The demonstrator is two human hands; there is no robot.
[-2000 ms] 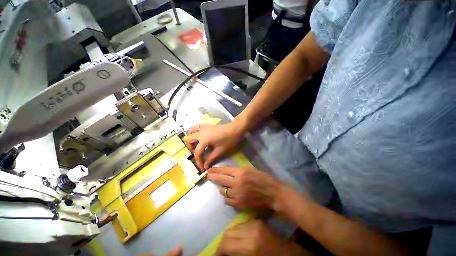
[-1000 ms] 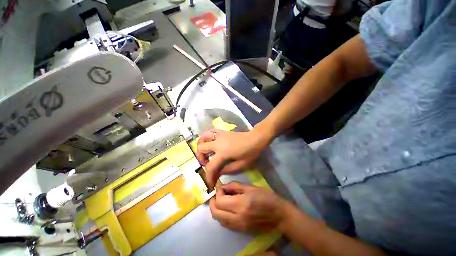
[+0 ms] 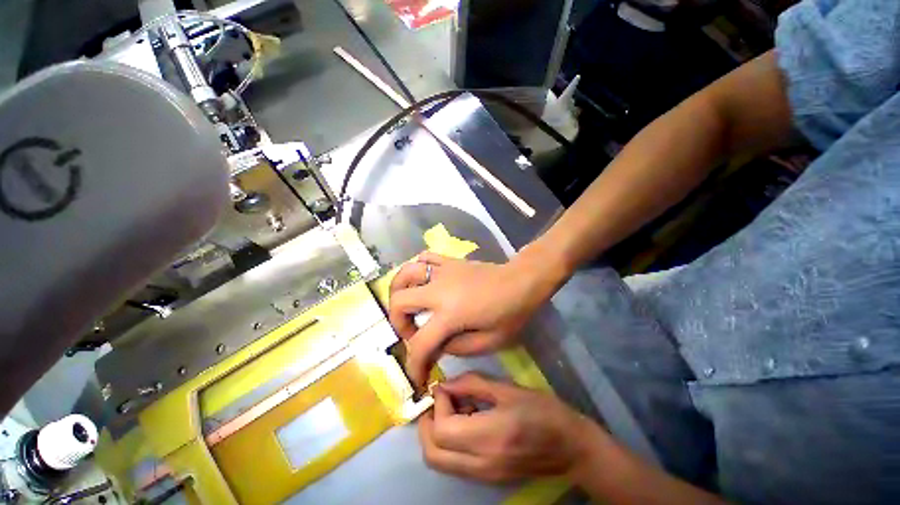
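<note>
Neither of my hands is in view. The yellow clamp template (image 3: 365, 395) lies flat under the machine, with a long slot and a small rectangular opening. A second person's upper hand (image 3: 474, 301), with a ring, bends its fingertips down onto the template's right end. That person's lower hand (image 3: 493, 429) pinches at a small pale piece (image 3: 426, 402) at the same corner. Their fingers hide part of this spot. A thin pale-pink strip (image 3: 286, 395) lies along the template.
The white lamp arm (image 3: 109, 187) hangs large at the left. A white knob (image 3: 67, 441) is at lower left. A loose pale strip (image 3: 474, 163) and a dark cable (image 3: 370, 158) lie beyond the template. The second person's blue-clothed body (image 3: 789, 345) fills the right.
The view has moved closer to the template, and the lamp arm looks larger. My hand seen at the bottom edge earlier is out of the picture. The second person's hands stay at the template's right end.
</note>
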